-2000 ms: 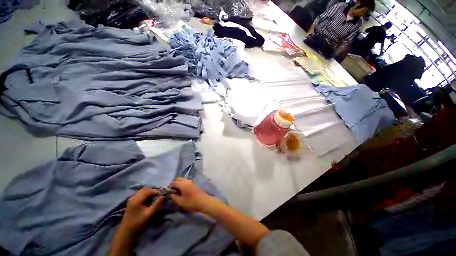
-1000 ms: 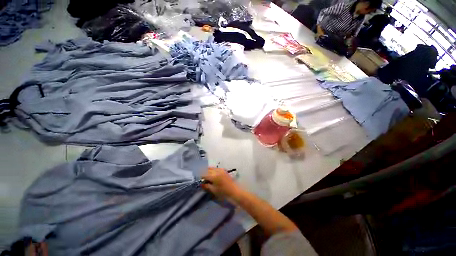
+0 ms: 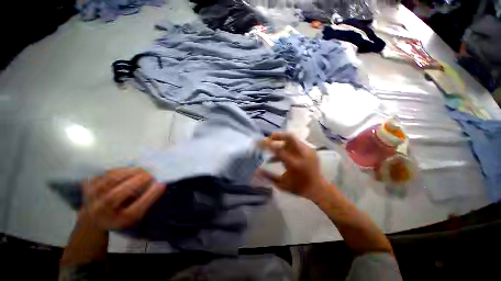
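A blue-grey shirt (image 3: 198, 153), blurred and partly lifted off the table, lies between my hands, with darker folds underneath. My left hand (image 3: 118, 197) is closed on its left end. My right hand (image 3: 294, 164) is at its right end, fingers spread and blurred; whether it grips the cloth cannot be told. No hanger hook shows on this shirt.
Finished shirts (image 3: 220, 66) with black hanger hooks (image 3: 125, 70) lie beyond. Blue-grey strips (image 3: 324, 63), white cloth (image 3: 351, 110), a pink jar (image 3: 371, 145) and an amber container (image 3: 397, 171) are to the right. Dark bagged garments (image 3: 228, 16) lie at the back.
The view has swung left. The shirt, earlier spread flat, is now gathered and lifted. My left hand, at the lower left edge a second ago, now holds it; my right hand's fingers have spread.
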